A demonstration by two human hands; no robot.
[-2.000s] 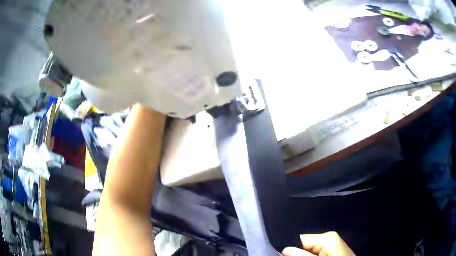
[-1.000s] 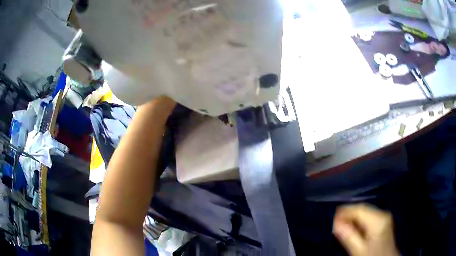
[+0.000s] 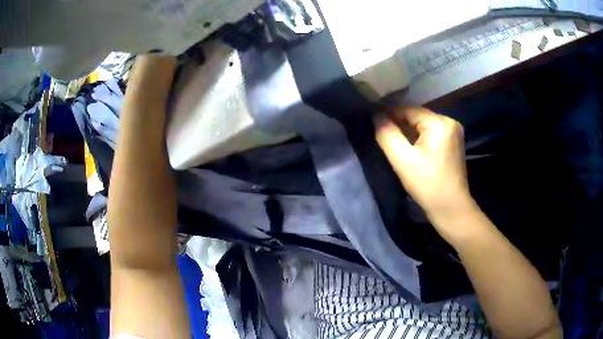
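Note:
A grey strip [image 3: 340, 179] and a black band [image 3: 324, 73] lie side by side under the presser foot [image 3: 291, 16] and hang over the table's front edge. My right hand [image 3: 423, 149] pinches the black band's right edge just in front of the machine bed. My left forearm [image 3: 142, 192] reaches up the left side; my left hand is hidden behind the white sewing machine head [image 3: 119, 26]. The dark garment piece [image 3: 502, 192] hangs below the table on the right.
The white machine bed [image 3: 403, 26] glares beside the foot. A measuring tape strip [image 3: 463, 49] runs along the table edge. Black-and-white striped cloth [image 3: 377, 301] covers the lap. Hanging cloths and a yellow-edged post stand at the far left.
The view has tilted down, so the machine head sits higher in the picture. My right hand has moved up from the lap to the black band near the bed. The grey strip now bends more.

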